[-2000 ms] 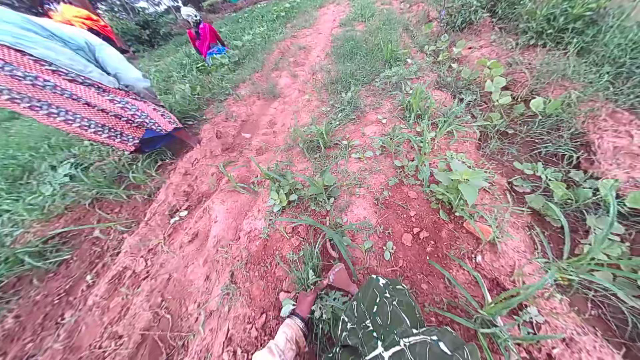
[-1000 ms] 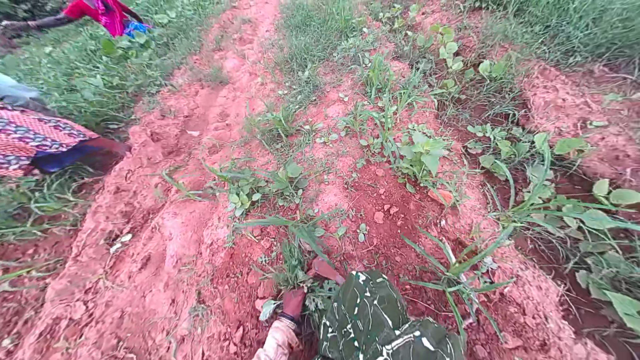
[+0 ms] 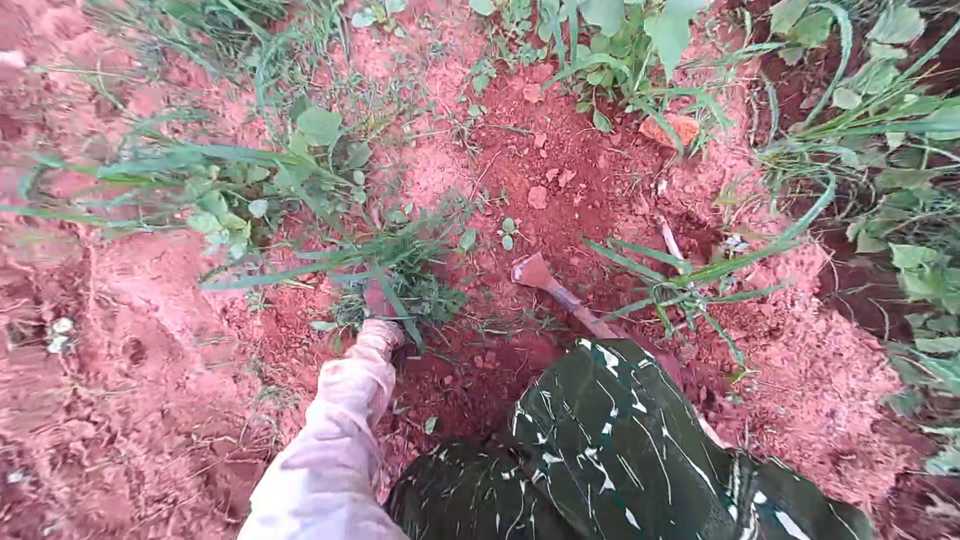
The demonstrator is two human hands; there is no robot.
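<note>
My left hand [image 3: 381, 298], below a light sleeve, is closed around a bunch of uprooted-looking grass and small leafy weeds [image 3: 409, 259]. The green stems spread out on both sides of it and partly hide the fingers. Right of centre is a small hand hoe [image 3: 534, 271] with a flat, soil-coloured blade and a narrow shaft, angled over the red soil. Its handle runs behind my knee, under dark green patterned cloth, toward my right hand [image 3: 666, 364]. That hand shows only partly beside the cloth, closed at the handle; its fingers are mostly hidden.
Broad-leaved plants [image 3: 611, 45] and long grass blades stand in red soil [image 3: 540, 172] ahead. A grass clump [image 3: 667, 289] grows near the hoe. An orange-brown stone [image 3: 670, 130] lies farther up. Denser leafy growth [image 3: 926, 277] borders a dark furrow at the right.
The view has tipped down sharply, and the other people are out of frame. My left hand now holds the weeds apart from my right hand; the two were close together before. The hoe blade has come into sight.
</note>
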